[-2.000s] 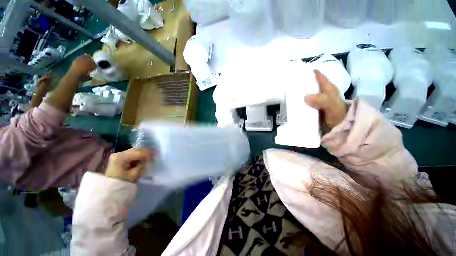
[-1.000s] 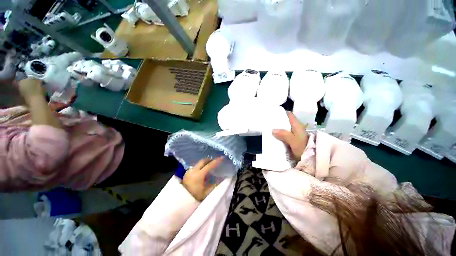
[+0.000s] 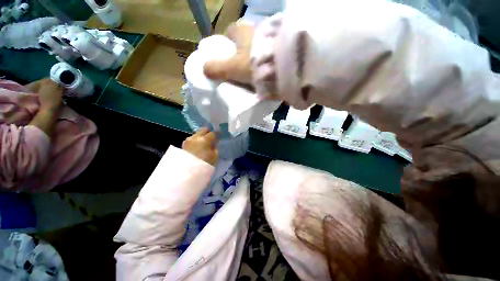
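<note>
My right hand point(image 3: 233, 60) grips a white camera point(image 3: 208, 60) by its rounded head from above. The camera's body is tilted and its lower part is at the mouth of a clear air-column bag point(image 3: 233, 145). My left hand point(image 3: 203, 145) holds the bag's near side below the camera. How far the camera is inside the bag cannot be told. A row of white cameras stands along the bench; their flat printed bases point(image 3: 293, 122) show below my right sleeve, which hides their heads.
A shallow cardboard tray point(image 3: 151, 68) lies on the green bench point(image 3: 329, 159) at the left. More white cameras point(image 3: 87, 46) lie beyond it. Another person's hand point(image 3: 50, 93) is beside a camera at the left. A blue crate point(image 3: 219, 189) with white parts is below the bag.
My right hand has lifted the camera up and left to the bag. My left hand has moved slightly up and left with the bag, which now hangs more upright.
</note>
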